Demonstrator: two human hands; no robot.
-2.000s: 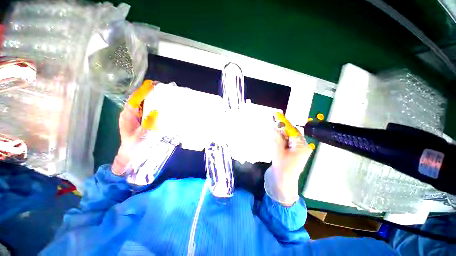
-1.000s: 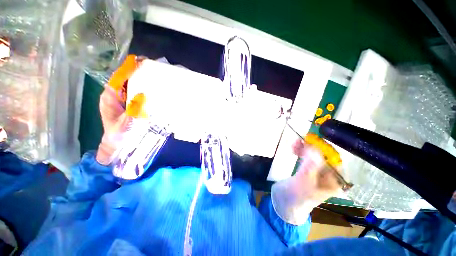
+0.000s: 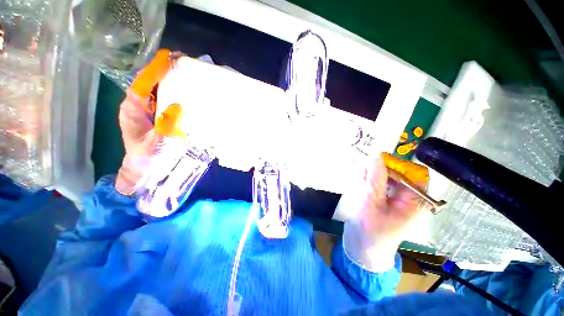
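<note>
The balloon-shaped lamp is washed out bright white in its middle, with clear shiny lobes at the top and bottom. My left hand, with orange finger cots, grips its left end. My right hand, with an orange finger cot, holds a thin metal rod with a bent outer end, beside the lamp's right end. The rod's inner end is lost in the glare, so contact with the lamp cannot be told.
A black electric screwdriver reaches in from the right. Small orange discs lie on the green mat. A white foam slab and bubble packaging are at right. A clear bag and packaging are at left.
My right hand has left the lamp's right end, moved right and down, and now shows a metal rod. Since one second ago the rod has swung closer to the hand. My left hand keeps its grip.
</note>
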